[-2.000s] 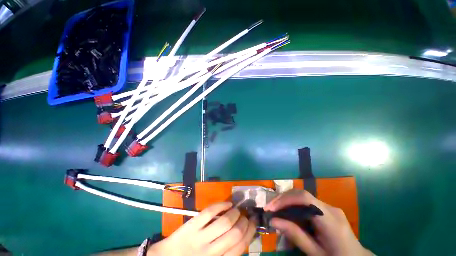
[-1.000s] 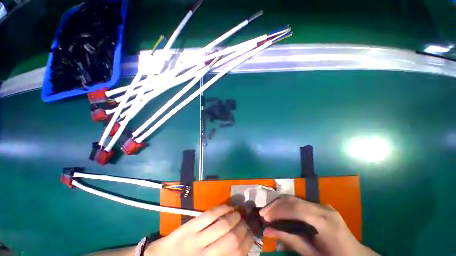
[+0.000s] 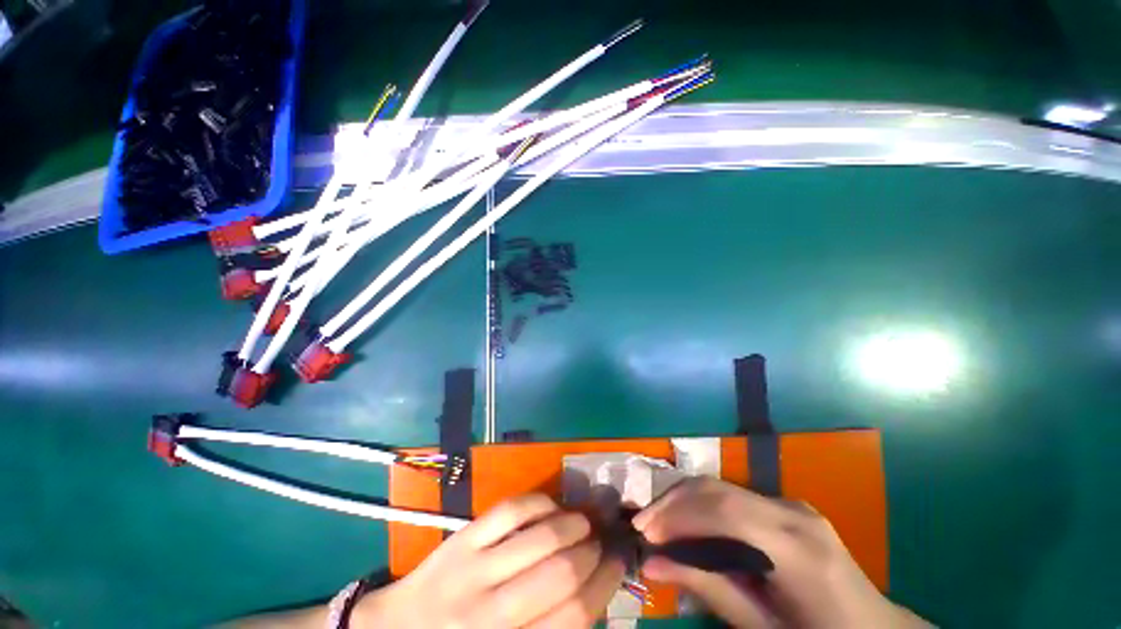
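Observation:
A white two-leg cable (image 3: 295, 495) with a red connector (image 3: 165, 439) lies at the left. Its upper leg ends in loose coloured wire ends (image 3: 430, 464) on the orange board (image 3: 830, 504); its lower leg runs under my left hand (image 3: 523, 568). My left hand's fingertips are closed at the grey-taped fixture (image 3: 593, 473). My right hand (image 3: 750, 547) grips a black pen-like tool (image 3: 711, 555), its tip end at my left fingertips. Thin coloured wires show just below the fingertips. The small part between my hands is mostly hidden.
A blue bin (image 3: 285, 148) of small black parts stands at the upper left. Several white cables (image 3: 424, 277) with red connectors lie piled beside it. Loose black parts (image 3: 538, 273) lie beyond the board. A silver rail (image 3: 885, 138) crosses behind. Black tape strips (image 3: 752, 399) cross the board.
Both hands stay at the fixture with small finger shifts. The tool in my right hand has tilted slightly and moved a little left. The whole view has shifted slightly.

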